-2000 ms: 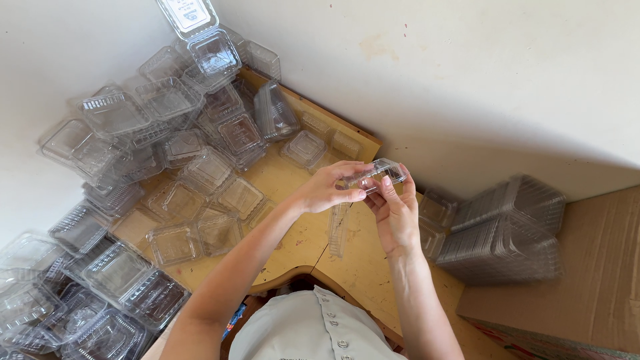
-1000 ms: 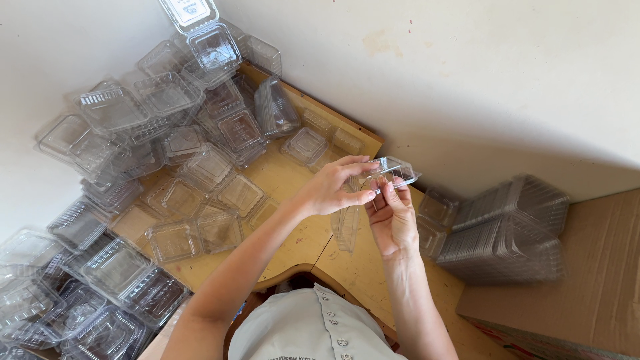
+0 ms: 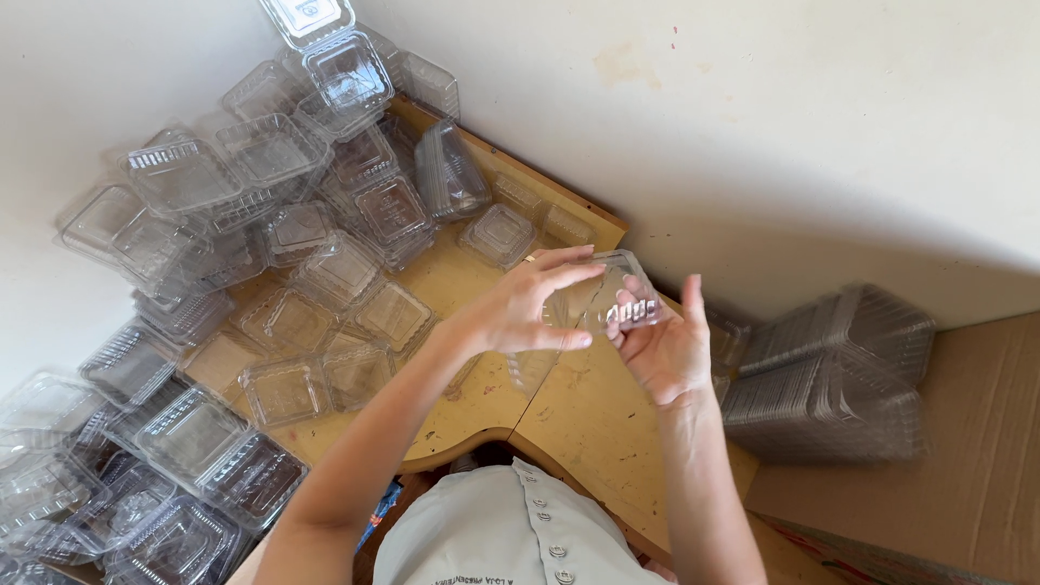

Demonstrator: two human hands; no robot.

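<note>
A clear plastic clamshell container [image 3: 621, 288] is held up over the yellow table, between both hands. My left hand [image 3: 536, 301], with a ring on one finger, has its fingertips on the container's left side, thumb and fingers spread around it. My right hand [image 3: 666, 349] supports it from below and the right, palm up, with the thumb raised off it. Part of an open container [image 3: 532, 370] shows on the table below my left hand. To the right stand nested stacks of open clear containers [image 3: 825, 406].
A large heap of clear clamshells [image 3: 276, 150] fills the table's back left, with more containers [image 3: 195, 439] at the lower left. Several lie on the yellow table [image 3: 601, 431]. A cardboard box [image 3: 910, 504] stands at right, under part of the stacks. White walls [image 3: 772, 106] rise behind.
The container between my hands has been turned and now shows its ribbed side. My right thumb has lifted away from it, and my left fingers have spread wider.
</note>
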